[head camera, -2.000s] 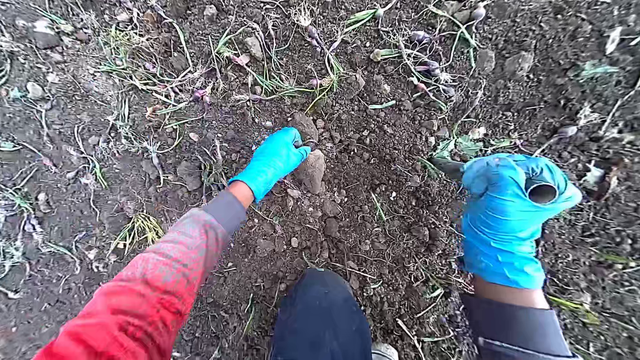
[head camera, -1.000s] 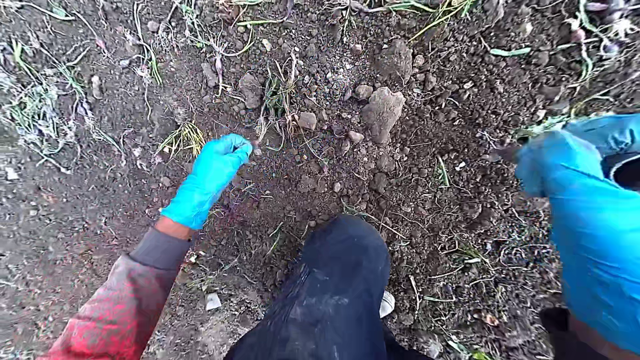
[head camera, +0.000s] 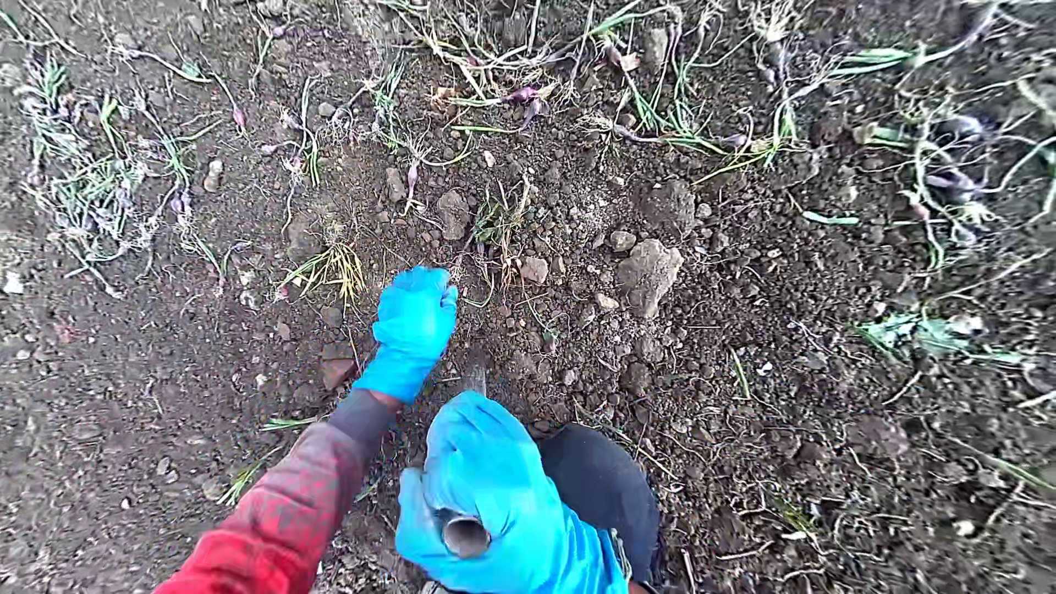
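Note:
My left hand (head camera: 417, 326), in a blue glove, is low over the soil with its fingers curled; whether anything is inside them is hidden. Just below and to its right, my gloved right hand (head camera: 483, 487) grips a hand tool by its hollow, tube-like handle (head camera: 466, 536). Part of a metal blade (head camera: 475, 378) shows beyond the knuckles, at the soil. A small uprooted clump of weeds (head camera: 499, 223) lies above my left hand, and a yellow-green grass tuft (head camera: 330, 268) is to its upper left.
Small purple onion bulbs with green tops (head camera: 524, 97) lie scattered across the top, with more at the left (head camera: 99, 198) and right (head camera: 949, 181). A large clod (head camera: 650, 276) and small stones sit right of the weeds. My knee (head camera: 606, 487) is beside my right hand.
My right hand has come in from the far right with the tool, close to my left hand. My left hand has left the two clods it was beside two seconds ago. The view has shifted.

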